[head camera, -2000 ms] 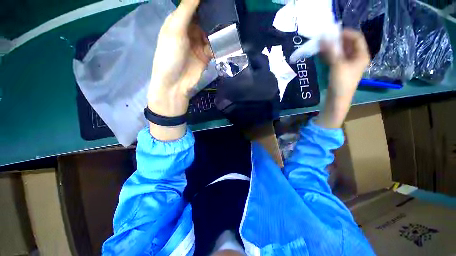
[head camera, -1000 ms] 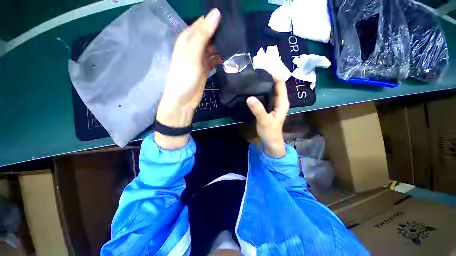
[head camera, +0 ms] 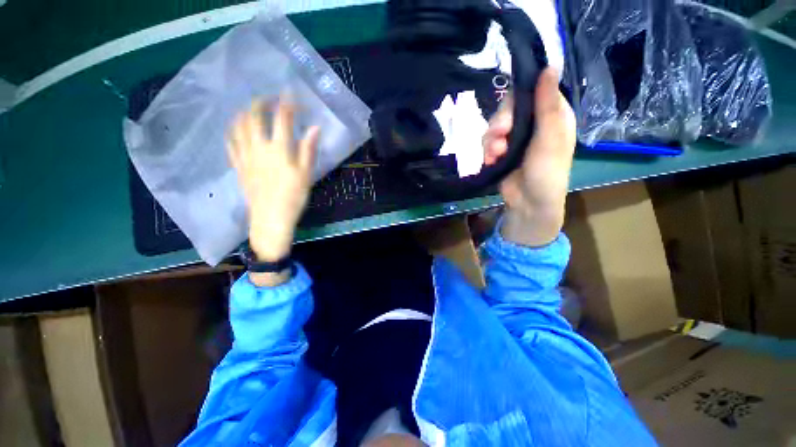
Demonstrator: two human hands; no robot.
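My right hand (head camera: 539, 157) grips the headband of black over-ear headphones (head camera: 524, 74), held over the black work mat (head camera: 349, 196). The two thick ear cups point left, one near the top edge and one below it. My left hand (head camera: 272, 170) is blurred, fingers spread, over a frosted poly bag (head camera: 188, 131) that lies flat on the left part of the mat. Whether the left fingertips touch the bag cannot be told. White cloth scraps (head camera: 463, 131) show through the headband's loop.
Plastic-wrapped black items (head camera: 646, 70) lie to the right in a tray with a blue edge (head camera: 633, 148). A white cloth (head camera: 543, 26) is partly hidden behind the headband. Open cardboard cartons (head camera: 615, 262) stand below the green bench (head camera: 52, 218). A pale rail (head camera: 105, 48) runs behind.
My left hand has let go of the headphones and moved left over the bag. My right hand has moved from the cups to the headband, and the headphones are turned with their cups to the left.
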